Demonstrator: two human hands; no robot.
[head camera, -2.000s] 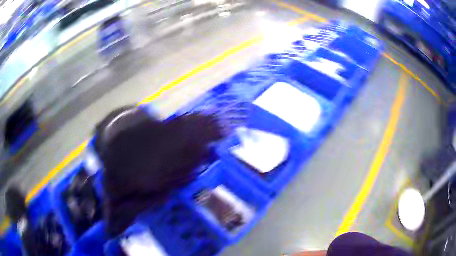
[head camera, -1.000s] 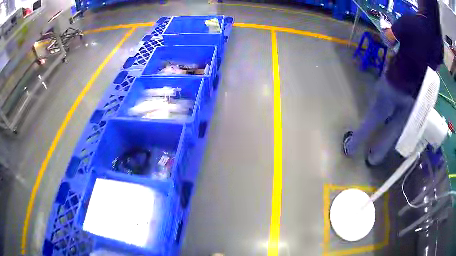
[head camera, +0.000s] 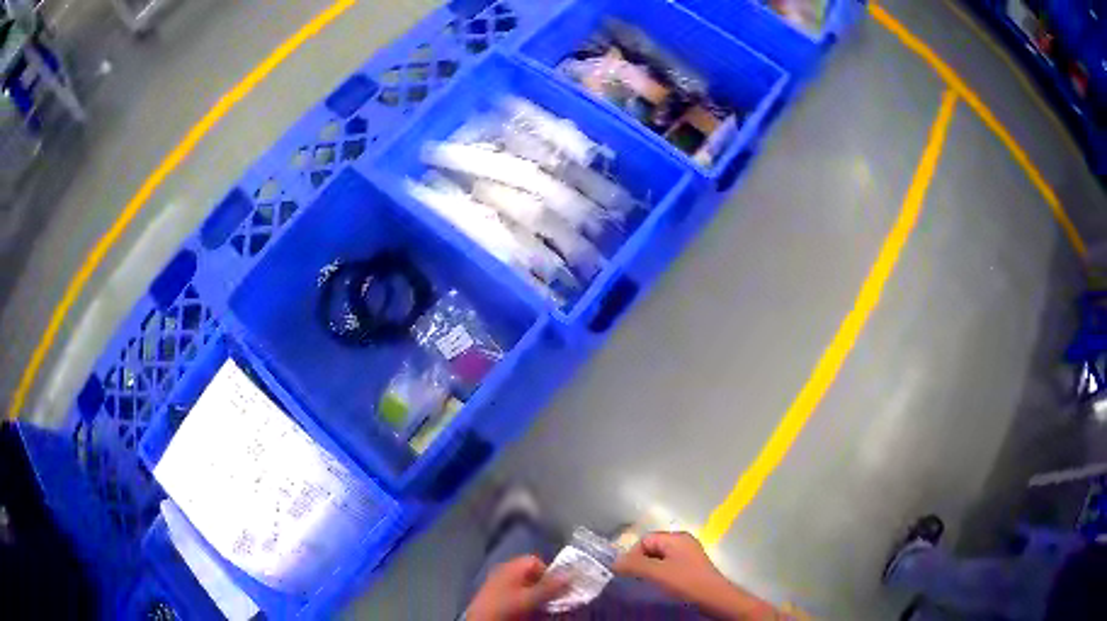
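Note:
A small clear zip-lock bag with white contents (head camera: 582, 571) is between my two hands at the bottom centre. My left hand (head camera: 520, 590) grips its left side. My right hand (head camera: 665, 565) has its fingers closed at the bag's upper right edge. In front of me a blue turnover bin (head camera: 318, 382) holds a coiled black cable (head camera: 373, 297) and several small clear bags (head camera: 452, 342). A printed white sheet (head camera: 255, 473) lies over the nearer bin.
Farther bins hold long white packets (head camera: 522, 200) and mixed bagged parts (head camera: 649, 91). The bins stand on a blue lattice pallet (head camera: 273, 200). A yellow floor line (head camera: 850, 328) runs on the right. Another person's shoe (head camera: 917, 541) shows at the lower right.
Both hands have come into view with the small bag. The view has turned and moved closer to the bins. The fan has left the view.

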